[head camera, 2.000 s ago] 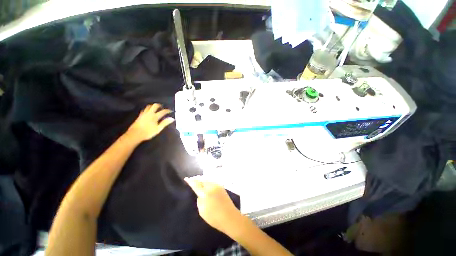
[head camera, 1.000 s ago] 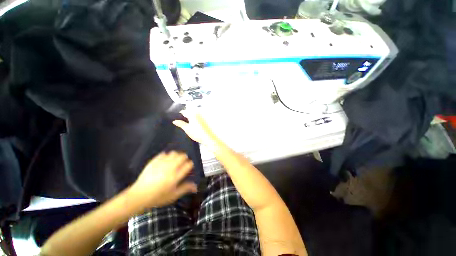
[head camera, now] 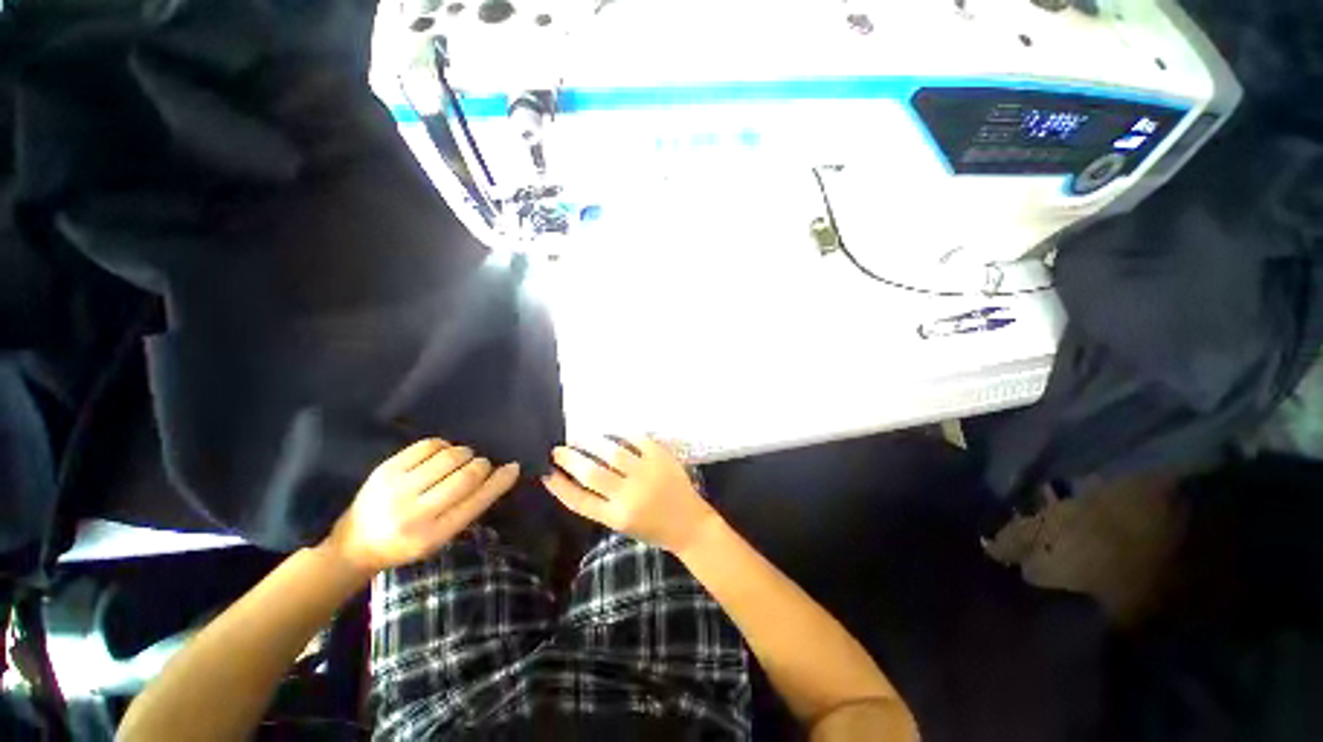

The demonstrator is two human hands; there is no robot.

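Observation:
The black garment piece (head camera: 348, 334) lies left of the lockstitch machine (head camera: 697, 131), with its right edge running from the lit presser foot (head camera: 534, 218) down to the front. My left hand (head camera: 421, 503) holds the cloth near the front, with fingers on top and the thumb hidden. My right hand (head camera: 627, 490) is at the front corner of the machine bed (head camera: 784, 363), fingertips at the cloth's edge, its thumb also hidden. The two hands face each other with a small gap between. Where the cloth meets the needle is blurred by glare.
Thread snips (head camera: 968, 322) lie on the right of the bed. The control panel (head camera: 1045, 138) is lit. A dark cloth bundle (head camera: 1175, 319) hangs right of the machine. My plaid-covered lap (head camera: 559, 638) is below the hands.
My right hand has moved from near the presser foot down to the bed's front edge. My left hand has come onto the cloth near the front. The view has shifted downward.

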